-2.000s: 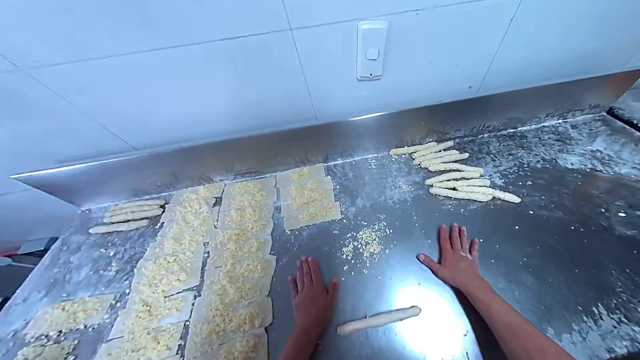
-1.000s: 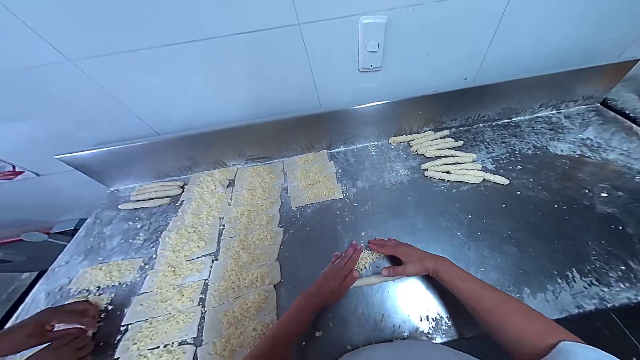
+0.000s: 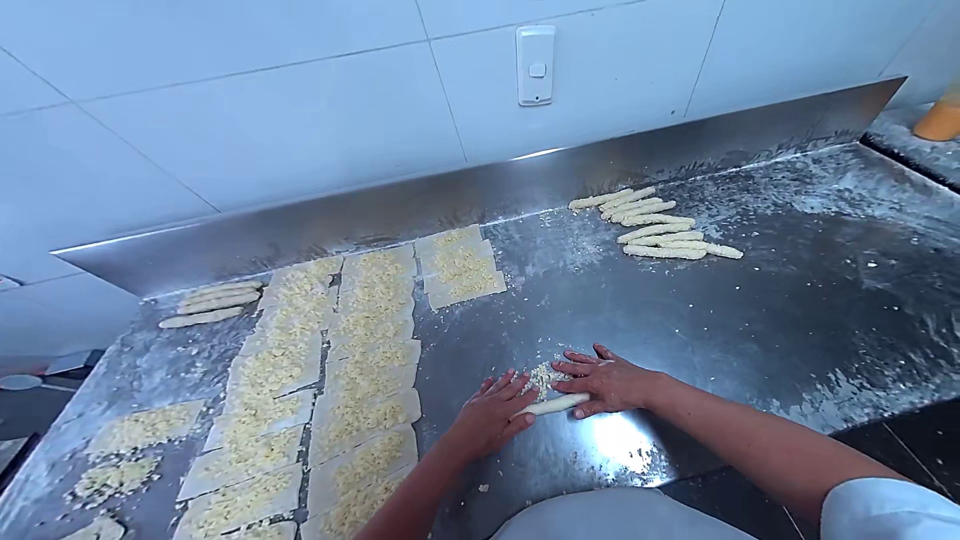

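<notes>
A rolled dough stick (image 3: 556,405) lies on the metal worktop near its front edge. My left hand (image 3: 491,416) rests on its left end, palm down, and my right hand (image 3: 607,381) lies over its right end, fingers spread. Neither hand grips it. Just behind the stick, between my hands, is a small heap of crumbled filling (image 3: 544,379), probably grated cheese. To the left, flat dough pieces topped with the same crumbs (image 3: 367,360) stand in columns. A shorter group of topped dough pieces (image 3: 461,266) is near the backsplash.
Several crumb-coated dough sticks (image 3: 660,229) lie at the back right, and more rolled sticks (image 3: 214,300) at the back left. A metal backsplash (image 3: 450,187) runs along the tiled wall. At the far left are a topped dough sheet (image 3: 150,427) and loose crumbs (image 3: 116,478).
From lying apart on the worktop, my hands have come together over the dough stick. The other person's hands, at lower left one second ago, are out of view.
</notes>
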